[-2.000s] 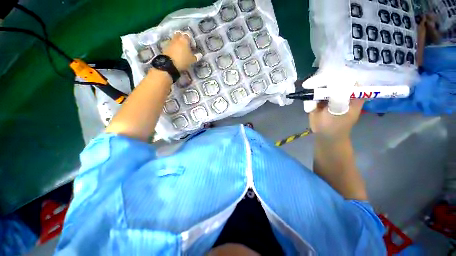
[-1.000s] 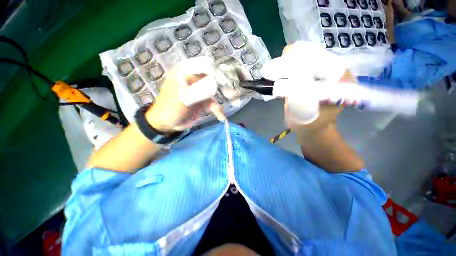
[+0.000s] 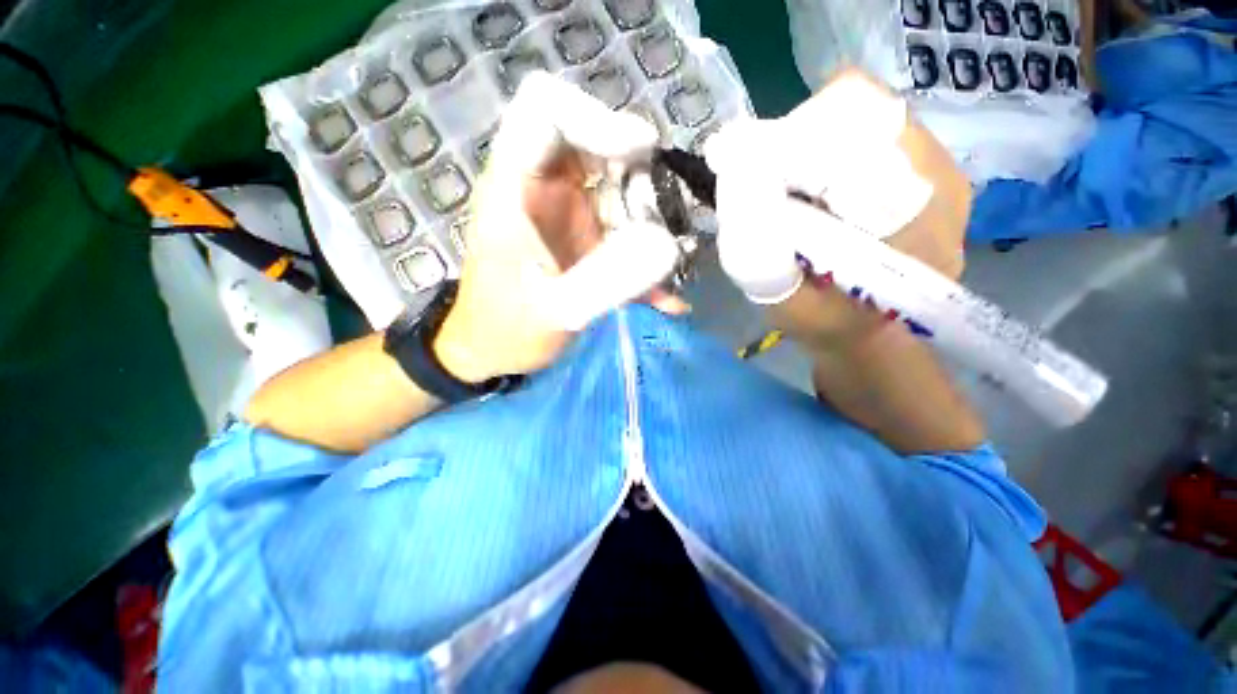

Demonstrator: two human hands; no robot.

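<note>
My left hand (image 3: 550,224), in white finger coverings and with a black watch on the wrist, holds a small silver metal case (image 3: 657,203) nearly edge-on between thumb and fingers. My right hand (image 3: 841,183), also with white finger coverings, grips a white paint marker (image 3: 950,305). The marker's black front end points left at the case. Whether its tip touches the case cannot be told. The whitish parts tray (image 3: 301,125) with rows of silver cases lies behind and left of my left hand, which hides part of it.
A second tray (image 3: 997,115) with darker parts is at upper right, beside another person's blue sleeve (image 3: 1167,115). An orange-and-black tool (image 3: 204,217) lies on a white bag (image 3: 271,332) at left, near black cables (image 3: 61,136). The green bench mat (image 3: 95,353) extends left.
My left hand has gone from the tray to in front of my chest, now holding a case. My right hand has moved left and the marker has tilted, its rear end now lower right.
</note>
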